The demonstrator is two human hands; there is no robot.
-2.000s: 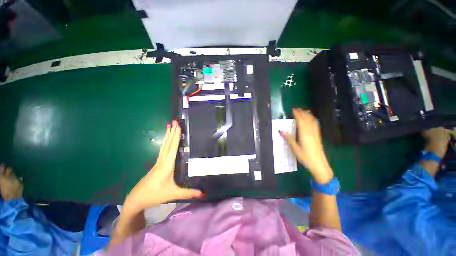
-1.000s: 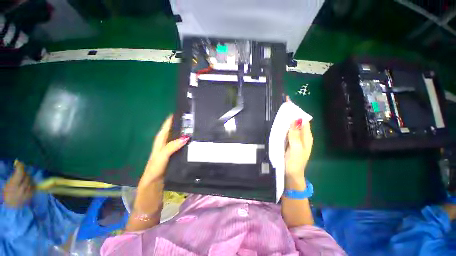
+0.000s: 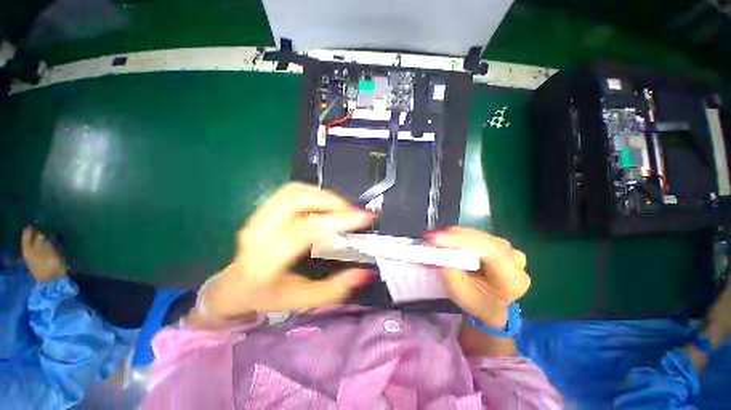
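The open tablet (image 3: 345,172) lies upright to my view on a black foam pad (image 3: 455,144), with its mainboard (image 3: 377,92) at the far end and a bent grey ribbon cable (image 3: 391,164) across its dark middle. My right hand (image 3: 489,268) grips a white sheet (image 3: 413,282) over the near end, its upper edge bent into a narrow band. My left hand (image 3: 292,240) is blurred, thumb and forefinger apart around the left part of the whitish band; no small piece shows between the tips. The hands and sheet hide the tablet's near end.
A second open tablet (image 3: 677,156) lies on a black stack (image 3: 557,160) at the right. Tiny white scraps (image 3: 498,118) lie on the green mat (image 3: 184,168). A whitish board (image 3: 385,24) stands behind. Blue sleeves (image 3: 72,320) of other workers show at both sides.
The tablet is flat on the mat again, farther from me. My left hand has left its side and moved in over the near end. My right hand has brought the sheet there from the right side.
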